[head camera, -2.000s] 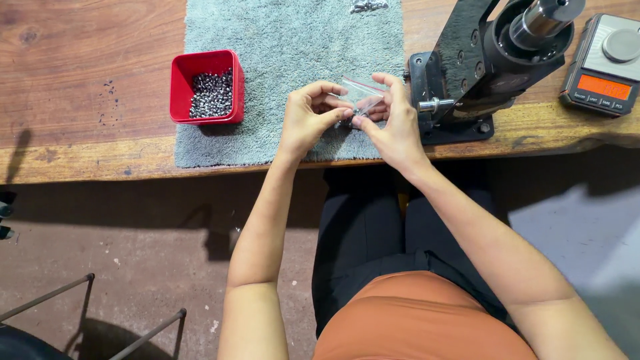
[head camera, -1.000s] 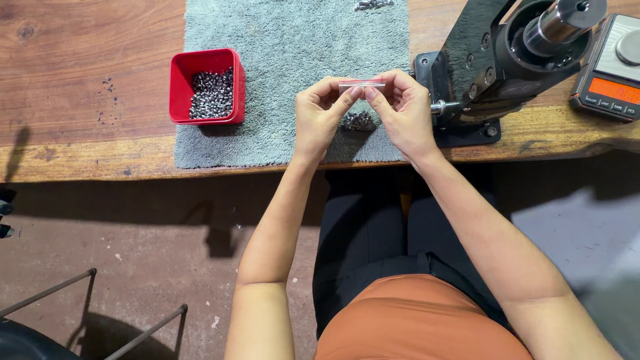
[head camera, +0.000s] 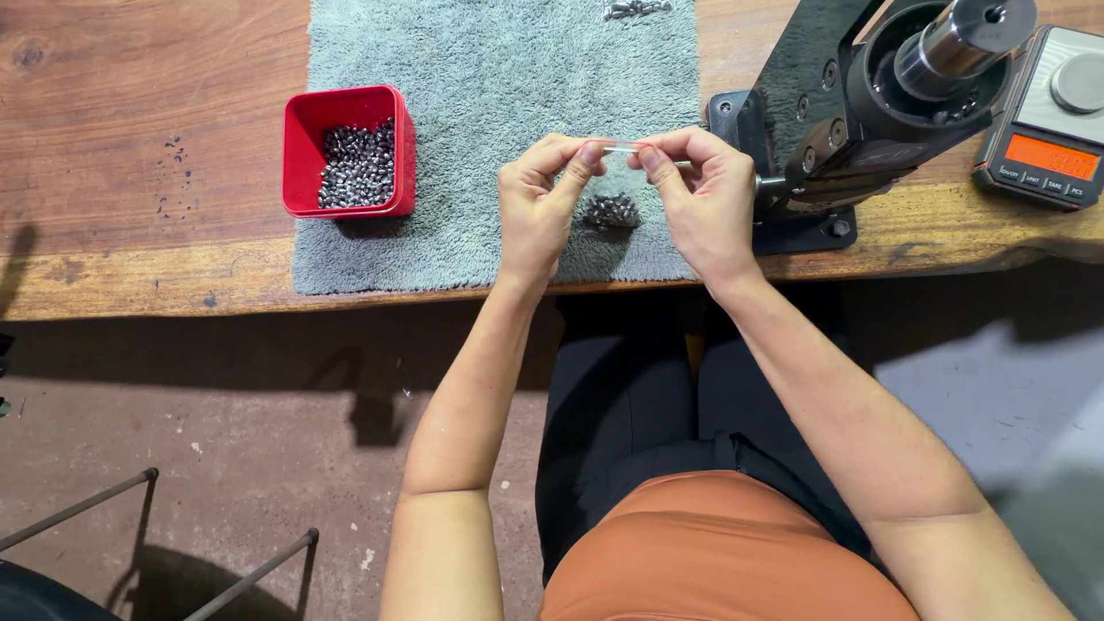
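My left hand (head camera: 545, 194) and my right hand (head camera: 703, 194) pinch the top edge of a small clear plastic zip bag (head camera: 619, 147) between thumbs and fingers, one at each end. Dark shiny metal pellets (head camera: 611, 211) show in a cluster in the lower part of the bag, over the grey-green towel (head camera: 466, 103). To the left of my left hand, a square red plastic container (head camera: 302, 159) holds a heap of similar pellets (head camera: 360, 164). Close by my right hand stands a black metal bench press (head camera: 798, 129) with a shiny steel cylinder.
A digital scale (head camera: 1048, 112) with an orange lit display lies at the far right, a round weight or disc on it. Another small bag of metal pieces (head camera: 636, 9) lies at the towel's far edge. Dark specks (head camera: 172, 168) are scattered on the wooden table (head camera: 129, 103).
Two seconds ago the bag was held tilted with its clear top spread between my fingers. Now my hands are farther apart along its top edge, and the pellets show below them.
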